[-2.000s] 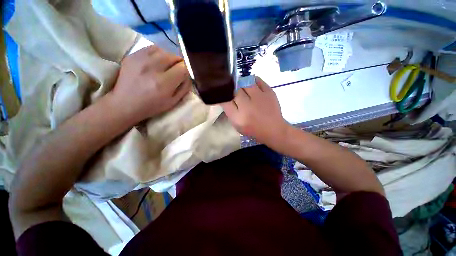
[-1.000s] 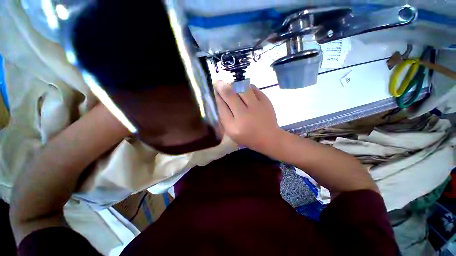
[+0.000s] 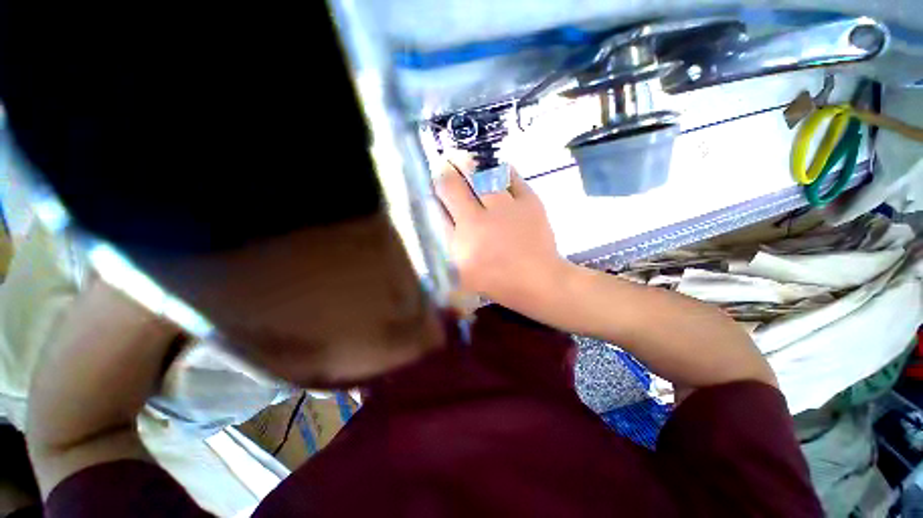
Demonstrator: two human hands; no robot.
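Note:
My right hand point(image 3: 501, 235) lies on the machine bed, its fingertips around the small grey presser foot point(image 3: 491, 179) under the dark needle bar point(image 3: 488, 147). The cloth under its fingers cannot be made out. My left hand is hidden behind a large, blurred, shiny metal part point(image 3: 253, 233) close to the camera; only my left forearm shows. Cream cloth point(image 3: 30, 314) shows at the far left edge, and the rest of it is mostly covered by the metal part.
The machine bed point(image 3: 708, 152) is white with a dark seam. A grey knob point(image 3: 625, 162) hangs below a metal lever. Yellow and green loop handles point(image 3: 825, 152) lie at the right end. Piled cut cloth point(image 3: 840, 314) is at the lower right, a cardboard box point(image 3: 322, 425) below.
The shiny metal part looms larger and now hides my left hand and most of the cloth. The knob and lever appear larger and further right. My right hand stays by the presser foot.

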